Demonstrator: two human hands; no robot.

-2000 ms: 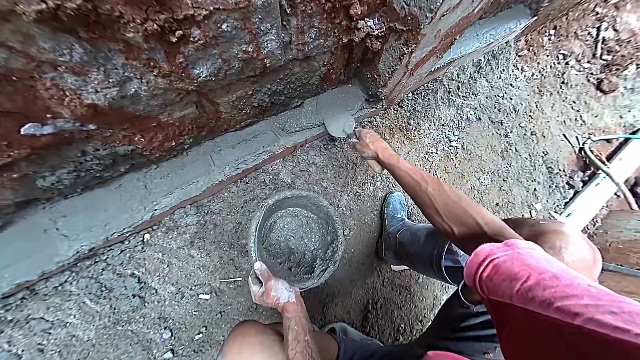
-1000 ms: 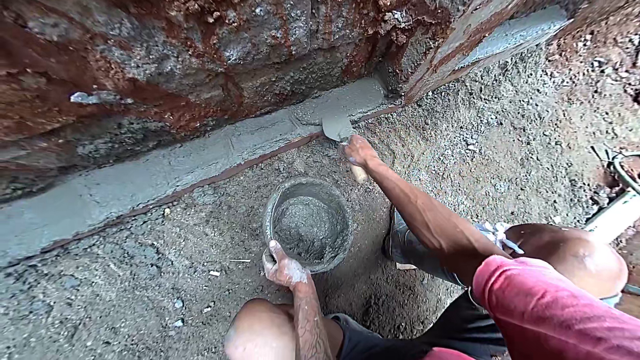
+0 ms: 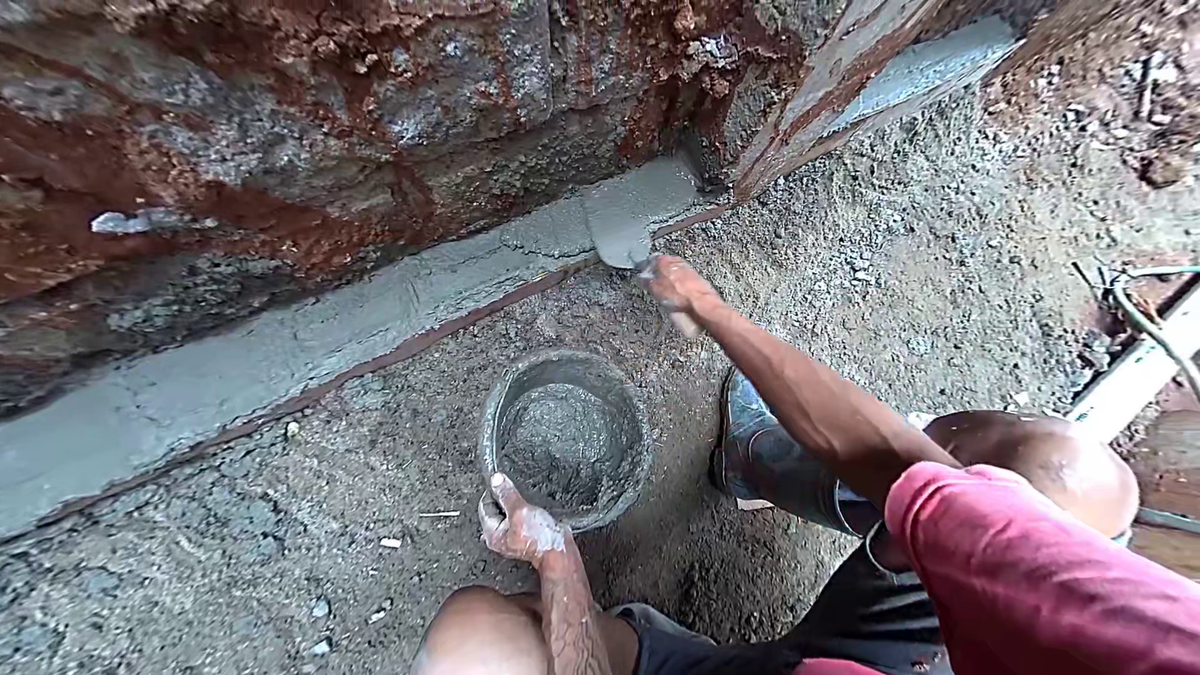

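Observation:
My right hand (image 3: 677,292) grips the wooden handle of a trowel (image 3: 622,232), whose blade lies against wet mortar on a long ledge (image 3: 366,314) at the foot of the wall. Its tip end is partly lost in the grey mortar. Mortar smears coat my left hand (image 3: 521,527), which is closed on the near-left rim of a round bucket (image 3: 640,412). Inside the bucket is a mass of wet mortar (image 3: 569,437). The bucket stands on the ground between my knees and the ledge.
A rough wall of earth and stone (image 3: 309,122) rises behind the ledge and meets another wall face at a corner. A rubber boot (image 3: 778,459) is planted right of the bucket. At the right edge lie a pale board (image 3: 1134,375) and a hose (image 3: 1139,309) on gravelly ground.
The trowel blade, near the ledge's front edge in the earlier frames, now reaches over the mortar at a different angle. My left hand stays at the bucket rim.

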